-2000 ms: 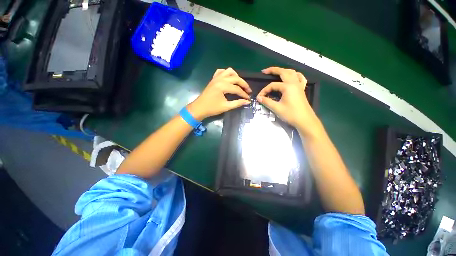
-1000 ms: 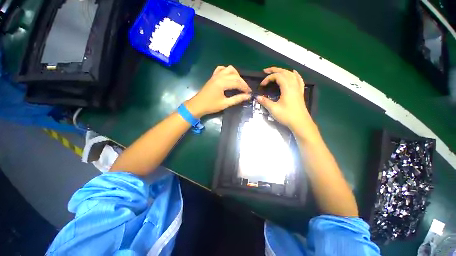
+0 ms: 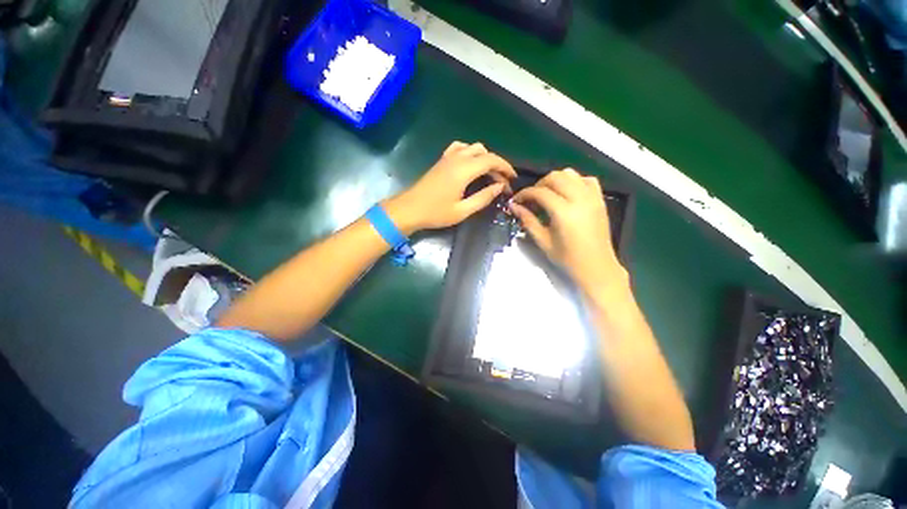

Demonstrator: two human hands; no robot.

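Note:
An open-backed tablet (image 3: 527, 313), glaring white over most of its face, lies in a black foam tray (image 3: 453, 328) on the green worktop. My left hand (image 3: 455, 189) and my right hand (image 3: 569, 224) meet over the far end of the tablet, near its small electronics. The thumb and fingers of each hand are bent together there. A tiny dark part seems to be between the fingertips, but it is too small to tell which hand grips it. A blue strap (image 3: 388, 231) is on my left wrist.
A blue bin (image 3: 396, 75) with small white pieces stands at the back left. Stacked black trays (image 3: 134, 121) with a tablet on top are at the far left. A black tray (image 3: 734, 348) heaped with small shiny parts is at right. A white strip (image 3: 587, 124) edges the green conveyor, where other trays lie.
The camera view has shifted and turned slightly. My right hand's fingers have closed in and lowered towards the tablet's far end. My left hand stays at the same spot.

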